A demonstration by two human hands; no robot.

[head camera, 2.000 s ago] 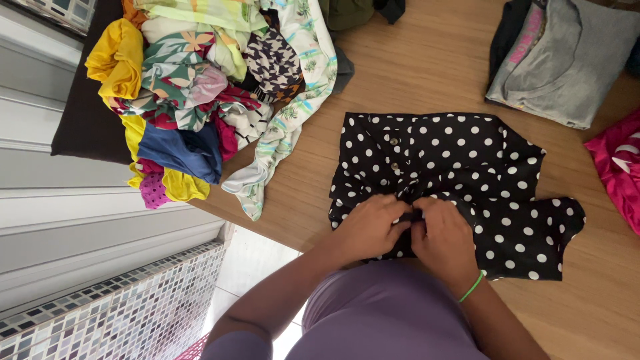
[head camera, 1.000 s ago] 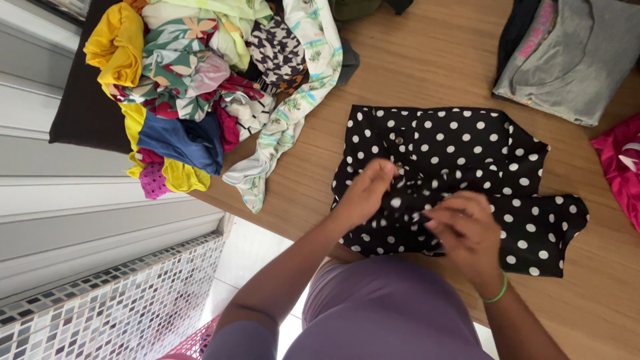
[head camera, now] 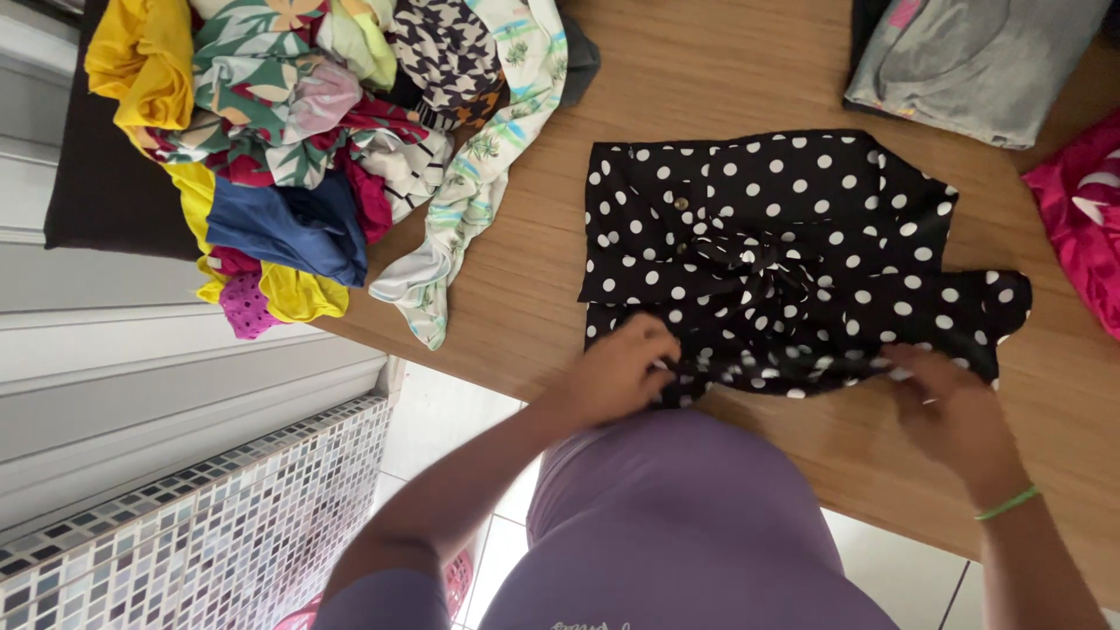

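A black garment with white polka dots (head camera: pixel 814 192) lies on the wooden table in front of me, with buttons near its left part and a tied bow at its middle. My left hand (head camera: pixel 623 372) pinches the garment's near edge at the left, fingers curled over the cloth. At the right, my right hand (head camera: pixel 949 411), blurred, has its fingertips on the same near edge, which is lifted a little between the hands. A green band is round the right wrist.
A heap of mixed clothes (head camera: pixel 289 114) spreads over a dark surface and the wooden table (head camera: pixel 700 61) at the upper left. Folded grey clothing (head camera: pixel 971 70) lies at the upper right, with a bright pink cloth (head camera: pixel 1081 219) at the right edge. The table's near edge runs beside my body.
Both hands have left the middle of the dotted garment, where they were close together, and moved apart to its near edge. The bow, hidden or blurred before, now shows plainly.
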